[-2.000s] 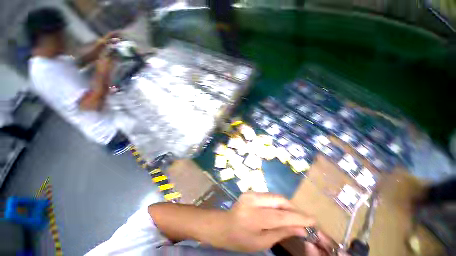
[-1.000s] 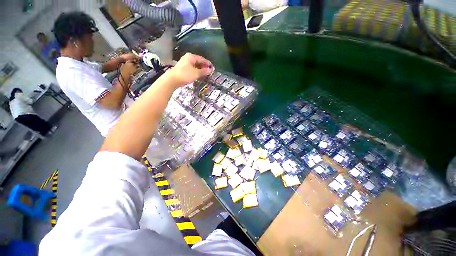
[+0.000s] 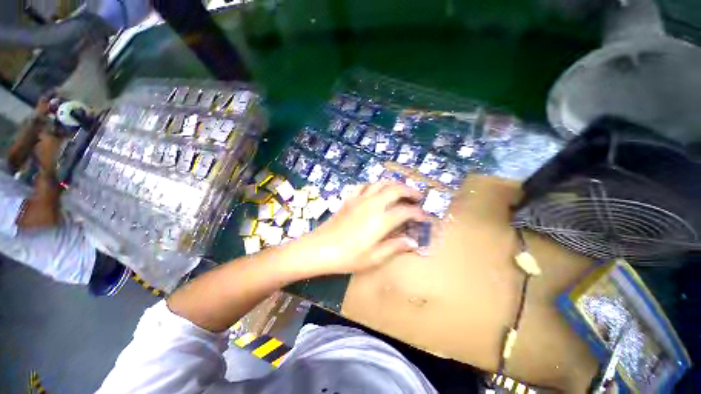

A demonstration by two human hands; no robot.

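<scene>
My left hand [image 3: 369, 227] reaches over the near edge of the board rows, palm down. Its fingertips hold a small dark blue circuit board [image 3: 421, 234] just above or on the cardboard sheet [image 3: 453, 308]. Rows of blue circuit boards [image 3: 336, 151] lie in a clear tray behind the hand. A loose pile of silver-white pouch cells [image 3: 270, 233] with yellow edges lies left of it, partly hidden by the hand. My right hand is out of the picture. A thin metal soldering iron tip [image 3: 612, 360] shows at the metal wool [image 3: 624, 327], lower right.
Stacked clear trays [image 3: 146, 158] stand at left, beside another person's arm [image 3: 42, 181]. A black fume fan [image 3: 607, 219] with a wire grille and a whitish round hood [image 3: 634, 92] are at right. A cable with cream connectors [image 3: 528, 263] lies on the cardboard. Crumpled clear film [image 3: 530, 154] lies behind.
The view has swung right. My left hand has left the tray stack and come to the boards, now holding one. The fan and metal wool box are now more fully in view.
</scene>
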